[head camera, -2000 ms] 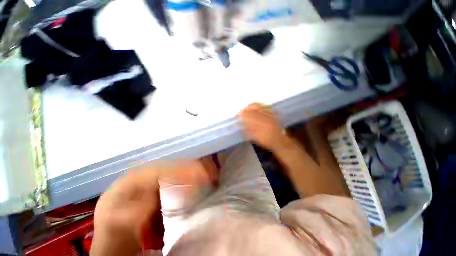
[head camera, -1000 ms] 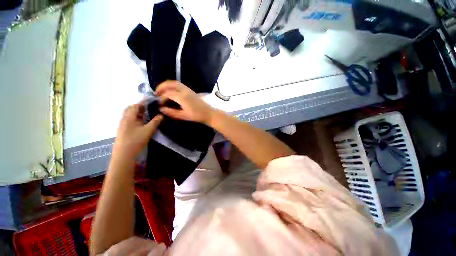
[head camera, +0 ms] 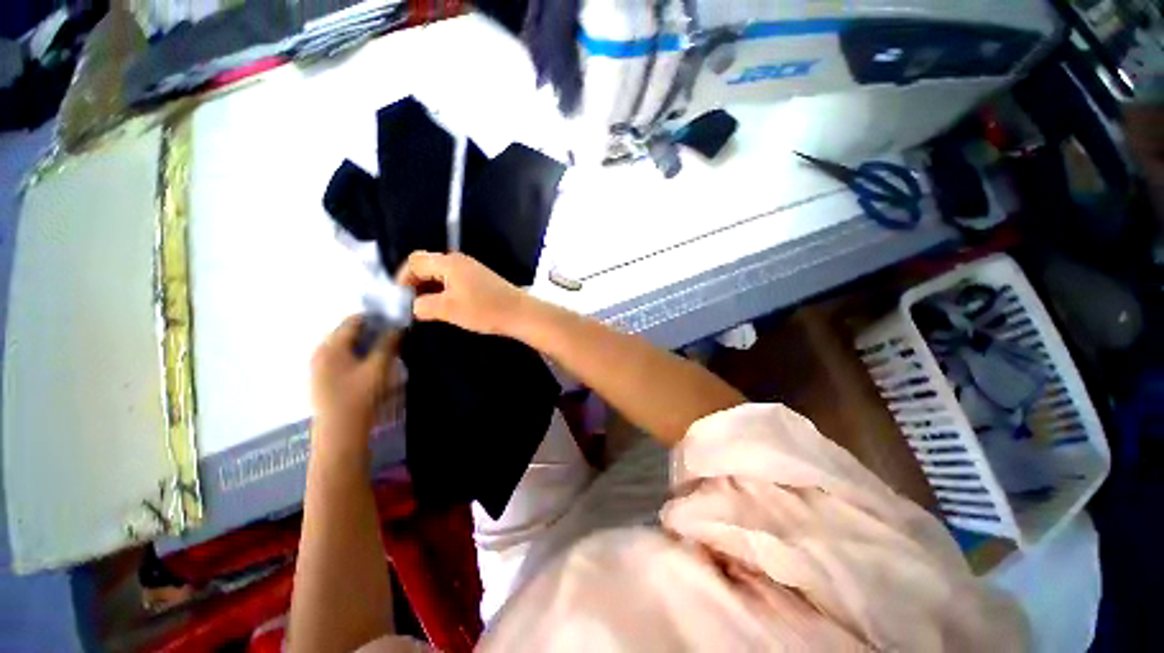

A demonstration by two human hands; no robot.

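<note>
A black bundle of cut pieces [head camera: 479, 396] lies across the table's front edge, its lower part hanging over my lap. A pale strip [head camera: 456, 191] runs along its upper part. My left hand [head camera: 358, 370] and my right hand [head camera: 453, 291] meet at the bundle's left side, around a whitish tie strip [head camera: 387, 304]. The strip is blurred. My left fingers pinch its lower side. My right fingers are closed at its right side, against the black cloth; what exactly they grip is partly hidden.
The white sewing machine [head camera: 766, 64] stands behind, with small dark pieces [head camera: 706, 133] by its foot. Blue-handled scissors [head camera: 883, 191] lie at right. A white basket [head camera: 1008, 408] holds grey scraps. A yellow-taped side board [head camera: 89, 344] is at left, red plastic [head camera: 440, 561] under the table.
The bundle was at the far left, then came under both hands at the front edge. Since then its lower flap hangs differently, without the pale strip showing, and the whitish strip is more exposed.
</note>
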